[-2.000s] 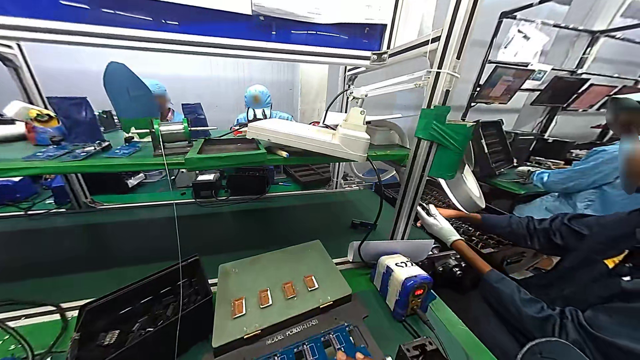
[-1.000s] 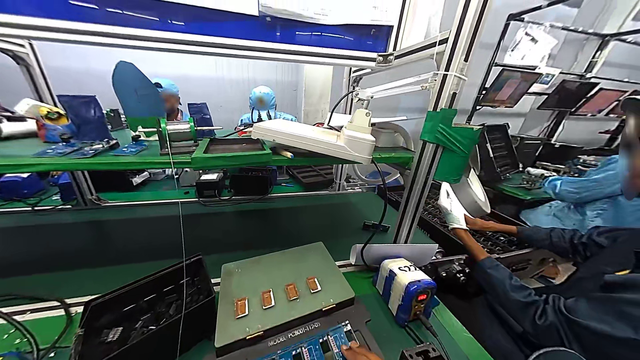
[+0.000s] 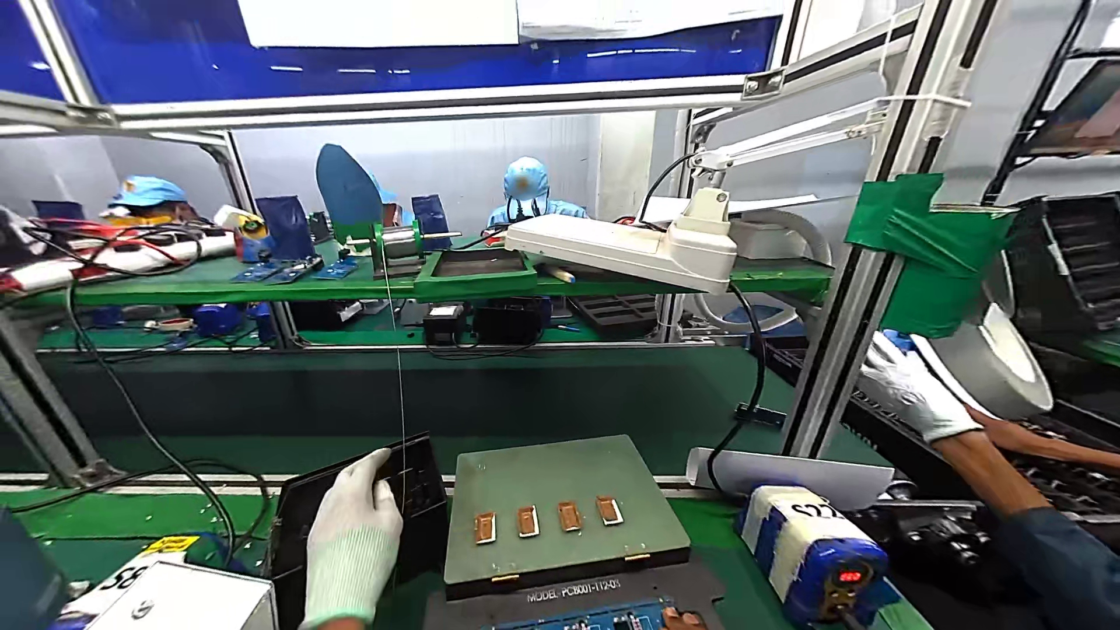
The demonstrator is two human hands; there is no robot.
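Note:
My left hand, in a white knitted glove, reaches over the black plastic tray at the lower left; its fingertips are partly hidden, so its hold cannot be told. Of my right hand only bare fingertips show at the bottom edge, at a blue circuit board. That board lies in a dark fixture plate. Behind it sits a green-topped hinged fixture with several small copper-coloured pieces in a row.
A blue and cream device with a red display stands right of the fixture. A white magnifier lamp rests over the green shelf. A metal post rises at the right. A co-worker's gloved hand is beyond it. A thin wire hangs before the tray.
My left hand has come into view over the black tray. The co-worker's gloved hand stays beyond the post. The view has swung left.

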